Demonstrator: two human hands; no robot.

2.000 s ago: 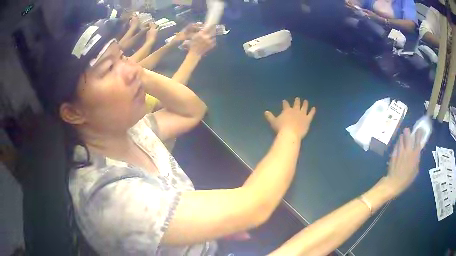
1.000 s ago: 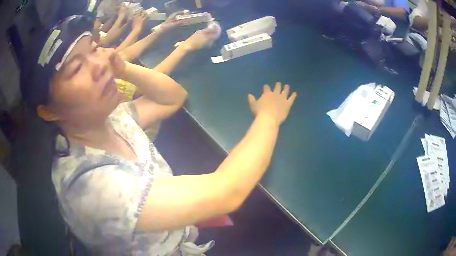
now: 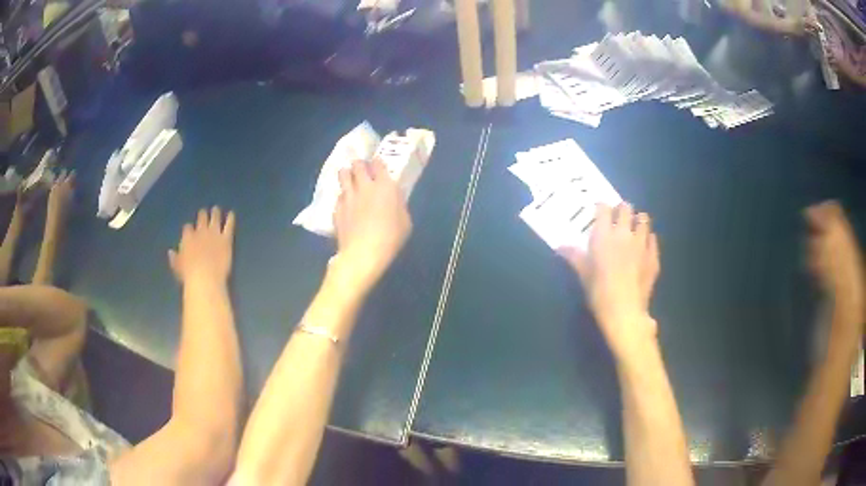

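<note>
My left hand, with a thin bracelet at its wrist, is closed over the near part of a white carton on the green table. A white bagged item lies against the carton's left side. My right hand has its thumb and fingers on the near right edge of a small pile of printed leaflets. My palm side and the edge under my fingers are hidden.
A fanned leaflet spread lies behind, right of two pale posts. A white carton and a bagged item lie far left. A neighbour's hand rests on the table at left. Another person's blurred arm is at right. A seam runs between my arms.
The view has swung right, so the neighbour is mostly out of frame. My left hand, out of view one second ago, is now on the carton. My right hand has appeared at the leaflet pile.
</note>
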